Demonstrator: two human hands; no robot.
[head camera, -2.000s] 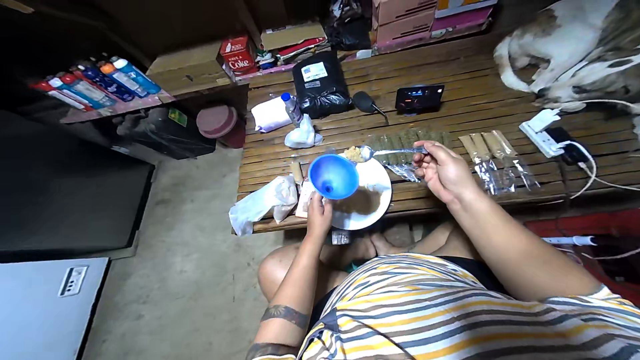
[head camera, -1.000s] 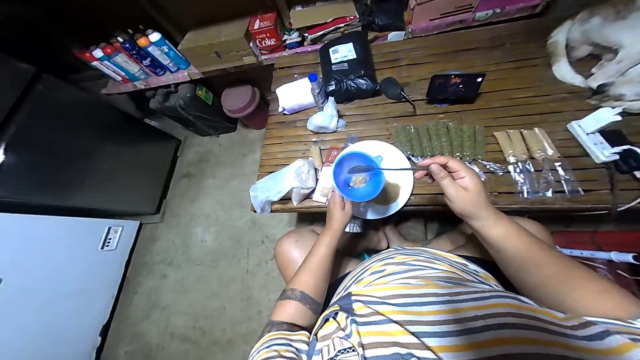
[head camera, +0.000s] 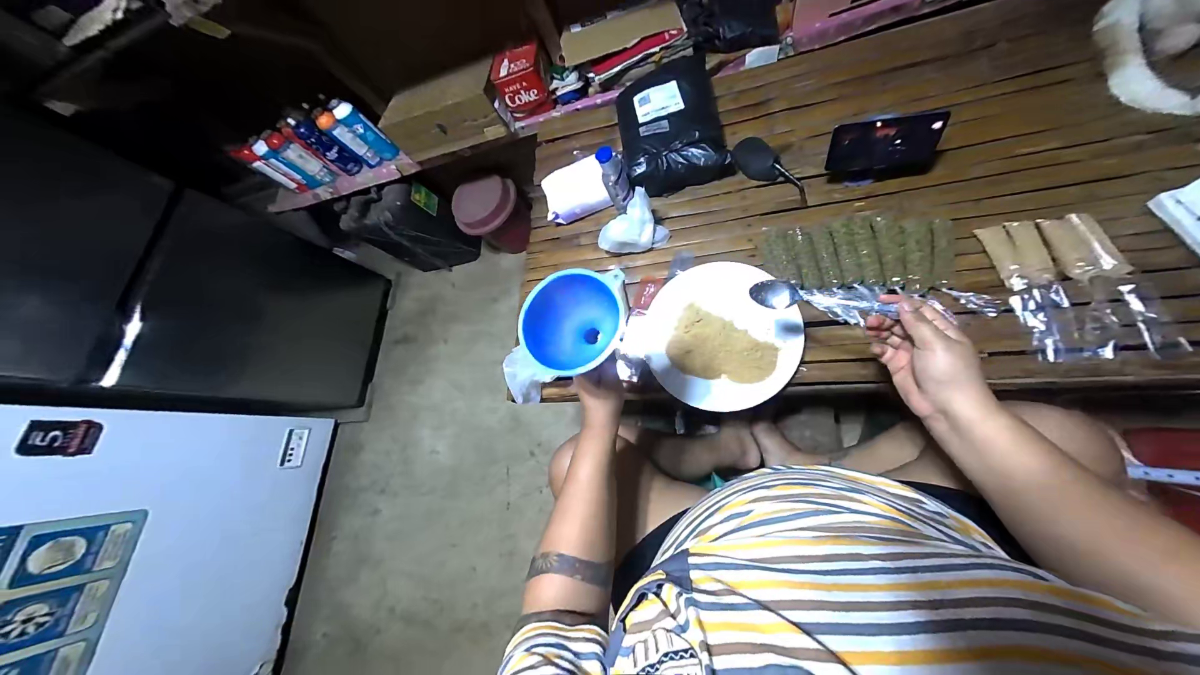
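My left hand (head camera: 600, 386) is beneath a blue plastic funnel (head camera: 572, 322), holding it left of a white plate; the funnel hides most of the fingers. The funnel's bowl looks empty around its dark spout hole. Light brown powder (head camera: 720, 345) lies in a heap on the white plate (head camera: 722, 398). My right hand (head camera: 914, 342) grips the handle of a metal spoon (head camera: 775, 294), whose bowl is over the plate's right rim. Behind the spoon lie several clear packets of green dried herb (head camera: 853, 251). Farther right are several packets of tan powder (head camera: 1055, 246).
On the slatted wooden table (head camera: 806, 94) are a black plastic parcel (head camera: 670, 122), a bottle with a blue cap (head camera: 614, 178), a round dark mirror (head camera: 756, 159) and a phone (head camera: 886, 145). A white-furred animal (head camera: 1139, 66) lies at the far right.
The funnel has moved left, off the plate. The spoon, over the funnel one second ago with powder in or near it, is now over the plate's right side. The view has shifted.
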